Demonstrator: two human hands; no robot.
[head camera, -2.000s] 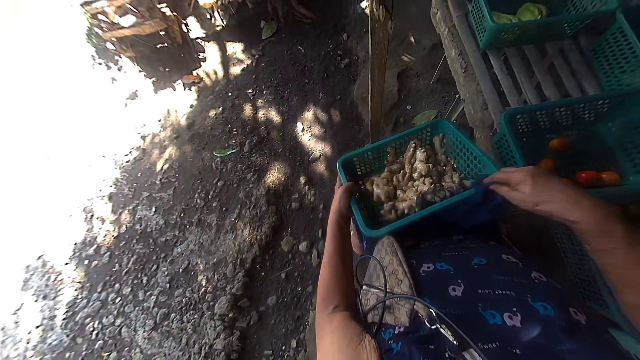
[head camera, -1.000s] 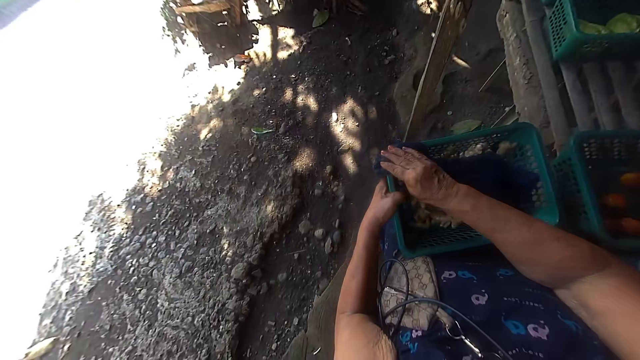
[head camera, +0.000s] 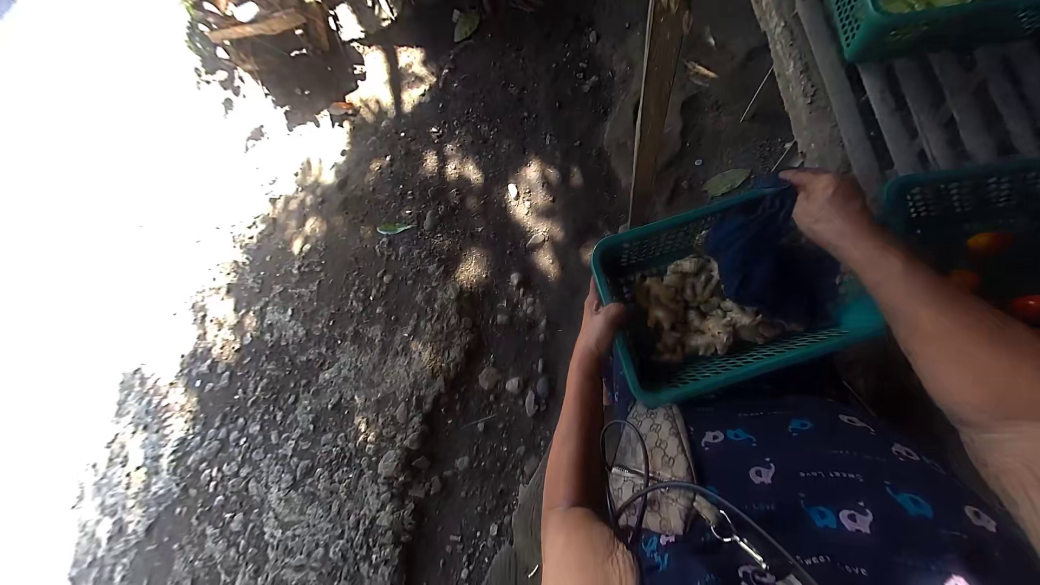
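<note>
A green plastic basket (head camera: 751, 353) holding ginger roots (head camera: 699, 313) sits tilted at my lap. My left hand (head camera: 601, 323) grips its left end, thumb over the rim and fingers outside. At the basket's far right rim, my right hand (head camera: 829, 207) pinches a dark blue cloth (head camera: 756, 260), which hangs into the basket and covers its right part. Ginger lies uncovered on the left side. The fingertips of my left hand are partly hidden behind the basket's wall.
A second green basket (head camera: 959, 175) with tomatoes (head camera: 1025, 307) stands at the right. Another green basket (head camera: 934, 36) with pale green vegetables rests on bamboo slats (head camera: 951, 106). A wooden post (head camera: 656, 106) rises beyond the ginger basket. A patterned pouch (head camera: 654, 467) and cord lie near my lap.
My right hand has moved from the basket's left end to its far right rim with the blue cloth. More ginger shows than one second ago. My left hand remains at the left end.
</note>
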